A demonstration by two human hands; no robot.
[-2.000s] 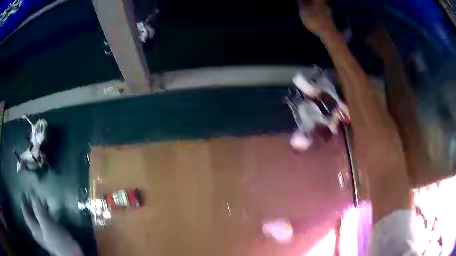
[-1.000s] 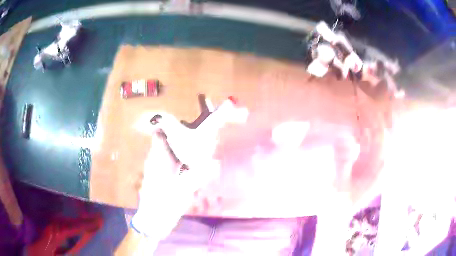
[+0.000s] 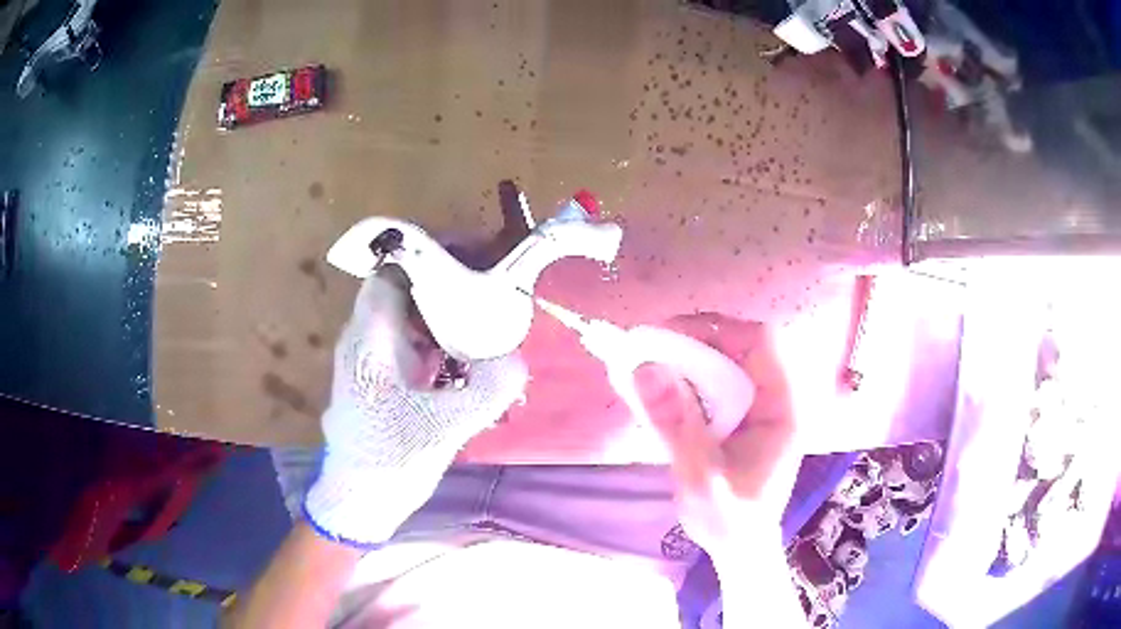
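My left hand, in a white knit glove with a blue cuff, holds a white toy motorcycle body over the cardboard. A small red piece and a dark bar show at its far side. My right hand, bare, is closed around a white glue bottle. The bottle's thin nozzle points left and its tip is at the body's right side. Whether glue is coming out cannot be told. Glare washes out part of my right hand.
A red-black labelled block lies on the cardboard. White motorcycle units stand at the far right, another far left. A gold-red bar lies right. A blue bin and white tray are low right.
The view has shifted and the glare has lessened. My right hand now holds the glue bottle at the body. My left hand still holds the body.
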